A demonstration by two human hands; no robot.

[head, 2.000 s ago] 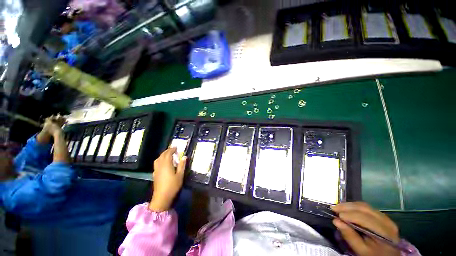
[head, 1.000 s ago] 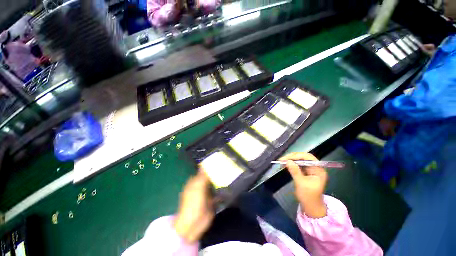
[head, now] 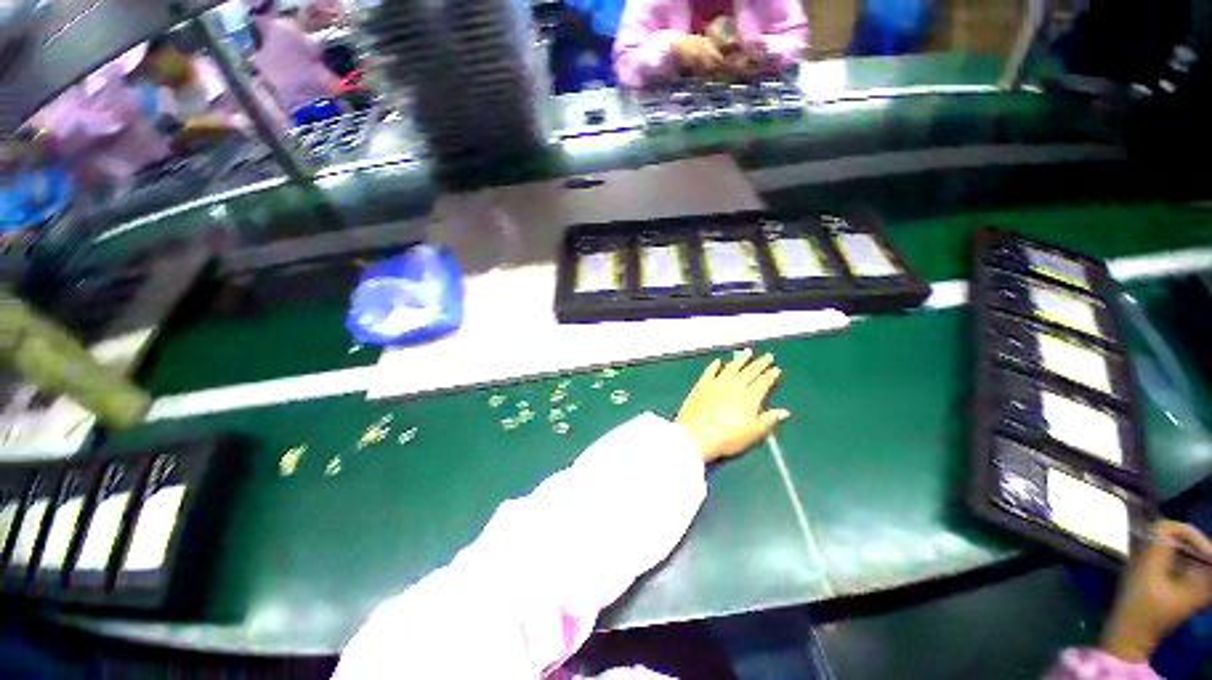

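The foam tray (head: 985, 385) with a row of phone housings (head: 1021, 477) and their white sheets (head: 1090, 509) lies at the right. My right hand (head: 1160, 585) is at its near end, partly cut off by the frame edge. Its fingers are curled around a thin dark tool that looks like the tweezers (head: 1188, 551); whether it also touches the tray is unclear. My left hand (head: 731, 409) is open and empty, fingers spread, over the green surface near the white board. Small gold rings (head: 560, 393) lie loose to its left.
A second foam tray (head: 744, 306) stands on the white board (head: 492, 348), with the blue bin (head: 407, 296) holding a clear bag left of it. Another loaded tray (head: 200, 531) is at the left edge. A pink-sleeved person's hands (head: 698, 55) are across the line.
The tray of phones has moved right and turned so its row runs away from me. My left hand has let go and reached forward. My right hand has moved to the lower right.
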